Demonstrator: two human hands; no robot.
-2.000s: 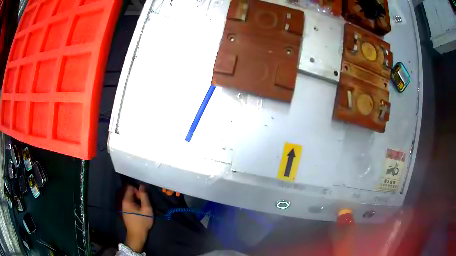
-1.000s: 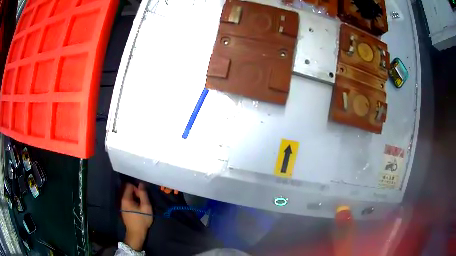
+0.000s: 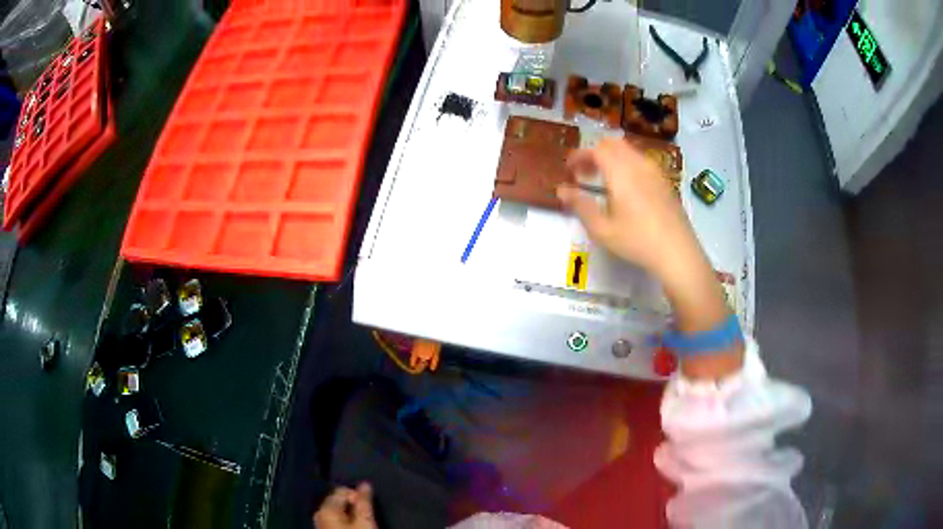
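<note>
My right hand point(image 3: 631, 201), with a blue wrist strap, is over the white machine table point(image 3: 434, 227), in front of the flat brown fixture plate point(image 3: 536, 155). Its fingers are bent near a small thin dark thing; whether they hold it is too blurred to tell. The hand partly hides the brown fixture point(image 3: 667, 157) on the right. A smartwatch case point(image 3: 707, 186) lies on the table right of that fixture. My left hand point(image 3: 346, 508) is small and low at the bottom edge, its fingers unclear.
A blue stick point(image 3: 479, 229) touches the plate's lower corner. Brown nests point(image 3: 595, 100), pliers point(image 3: 679, 52) and a brass-coloured press head point(image 3: 533, 16) are at the back. A red blister tray point(image 3: 253, 145), watch modules point(image 3: 192, 338) and tweezers point(image 3: 199, 456) lie left. Buttons point(image 3: 577, 341) line the machine front.
The view has shifted, showing more of the machine's back and the left bench. My right hand has come into view over the table. My left hand now shows lower, at the bottom edge.
</note>
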